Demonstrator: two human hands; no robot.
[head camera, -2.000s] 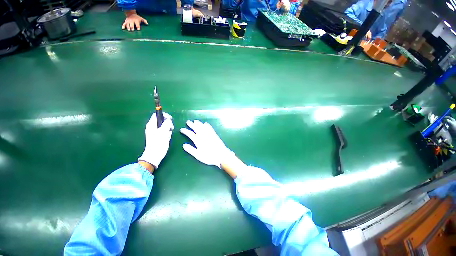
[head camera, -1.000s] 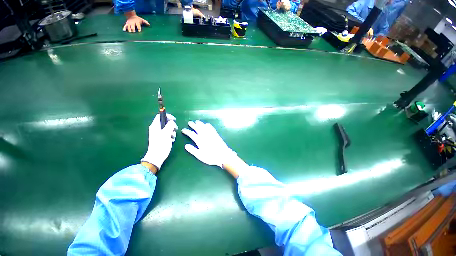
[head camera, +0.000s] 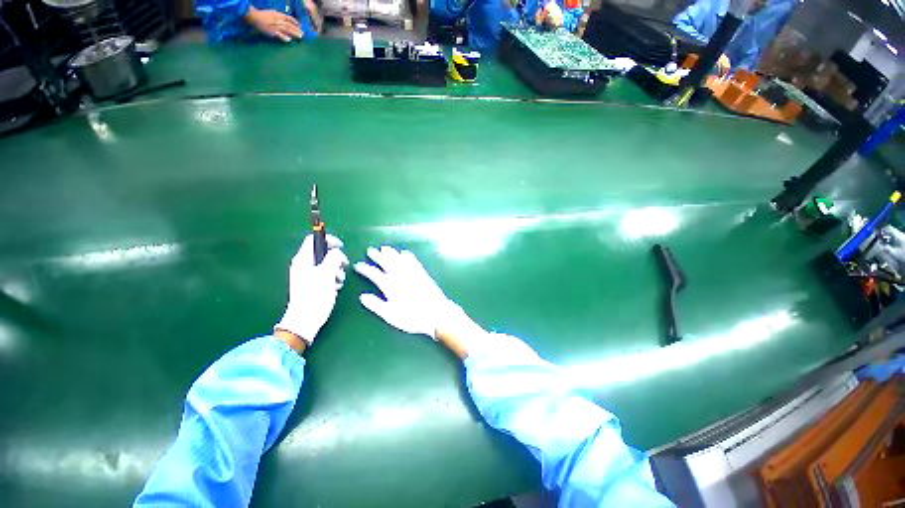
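Observation:
My left hand (head camera: 316, 291), in a white glove, is closed around the dark handles of a small plier-like tool (head camera: 317, 220). Its narrow metal tip points away from me, with orange near the pivot; it looks closed. My right hand (head camera: 402, 291), also gloved in white, lies palm down on the green bench mat (head camera: 476, 392) just right of the left hand. Its fingers are apart and no object shows in it. The hands do not touch.
A black, bent slim tool (head camera: 671, 293) lies to the right. Across the bench are a black parts tray (head camera: 400, 69), a yellow-black item (head camera: 463, 66), a green circuit board (head camera: 561, 48) and workers' hands. A metal pot (head camera: 104, 65) stands far left. Blue-handled tools (head camera: 869, 227) are at the right edge.
My hands and the tool have barely moved. Across the bench, the other worker's hand has lifted from the mat, and a second hand now shows beside it. The view has shifted slightly.

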